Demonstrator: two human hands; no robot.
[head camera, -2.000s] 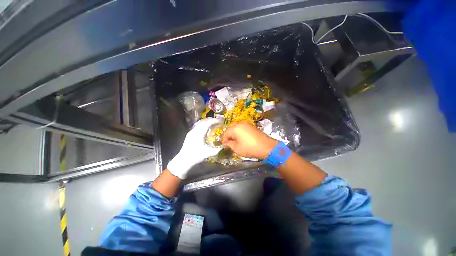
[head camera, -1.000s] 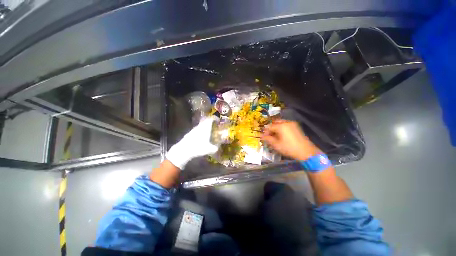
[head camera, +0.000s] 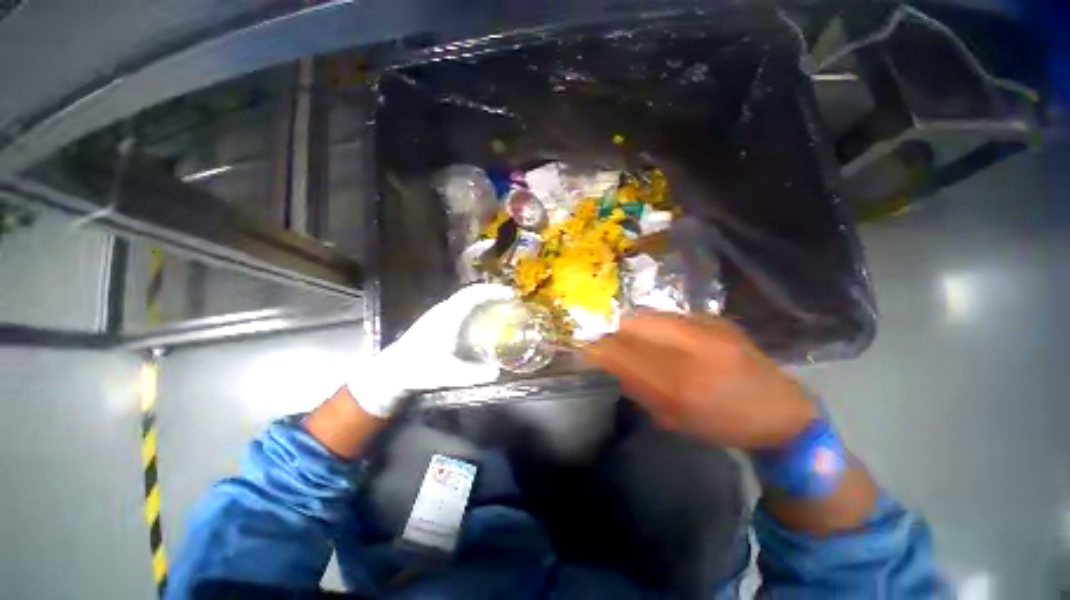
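My left hand (head camera: 437, 343), in a white glove, holds a clear plastic cup (head camera: 517, 336) over the near edge of the waste bin. My bare right hand (head camera: 692, 373), blurred, is just right of the cup with its fingers pinched. A thin, faint prong at its fingertips, seemingly tweezers (head camera: 571, 348), points at the cup. A blue band (head camera: 812, 458) is on my right wrist. Yellow residue (head camera: 583, 272) lies in the bin among scraps. The cup's contents are too blurred to tell.
The black-lined waste bin (head camera: 862, 307) stands in front of me. A silver frame (head camera: 241, 325) is at its left and a dark metal box with a pale cable at its upper right. Yellow-black tape (head camera: 151, 469) marks the floor at left. A white card (head camera: 440, 504) hangs at my front.
Both hands have moved nearer to my body with the cup. My right hand has come back from over the yellow residue to beside the cup. The view has shifted.
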